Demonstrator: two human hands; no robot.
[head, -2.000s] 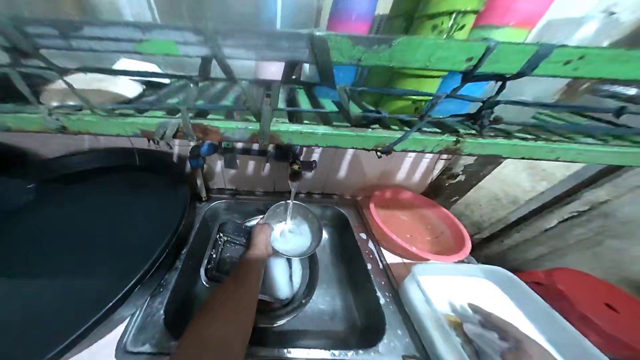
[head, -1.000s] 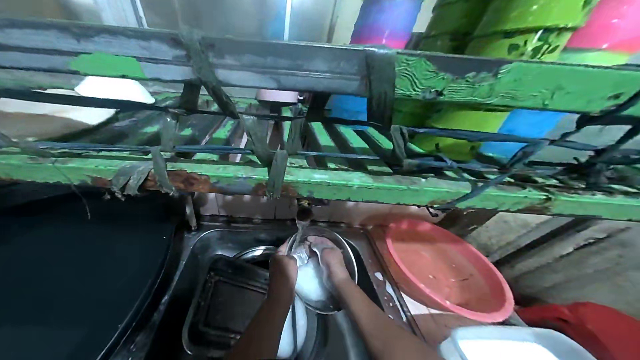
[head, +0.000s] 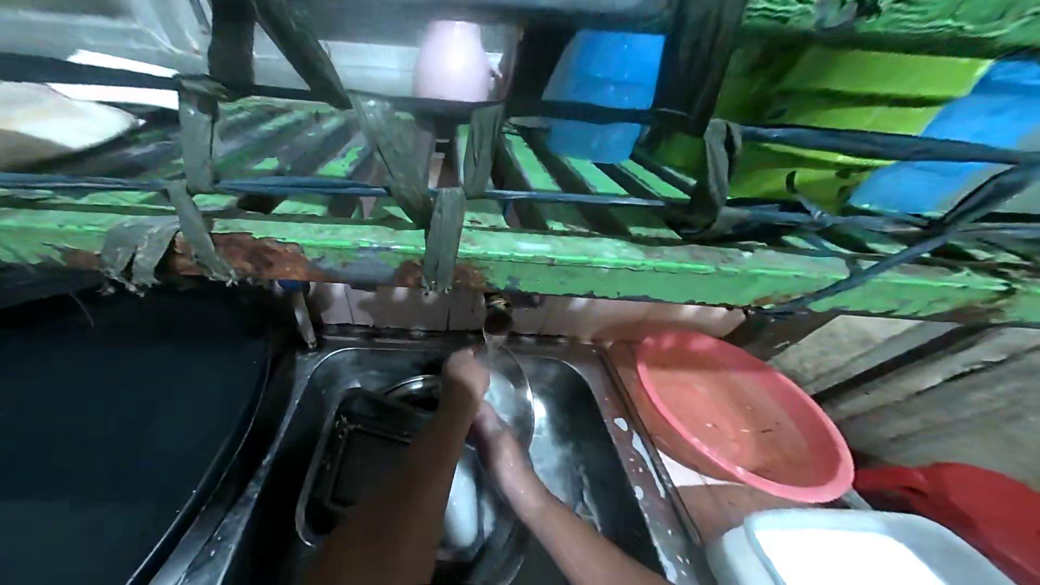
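Note:
A round metal bowl [head: 520,398] is under water running from the tap [head: 497,313], over the steel sink [head: 581,471]. My left hand [head: 466,378] is at the bowl's upper left side, close below the tap. My right hand [head: 504,455] is at its lower edge, the wrists nearly crossing. The fingers of both hands are blurred, so their exact hold cannot be told. Beneath my arms, a dark rectangular tray [head: 366,463] lies in the left part of the sink, with a whitish rounded object [head: 463,504] and other metal ware partly hidden beside it.
A green slatted rack [head: 609,268] with cups and containers spans above the sink, low over my hands. A large black round tray or basin [head: 122,431] stands at the left. At the right are a pink basin [head: 739,414], a white tub [head: 861,544] and a red plastic object [head: 967,504].
Two seconds ago my left hand held the bowl under the tap while my right hand was over the white tub; now both hands are at the bowl. The view has moved closer to the rack.

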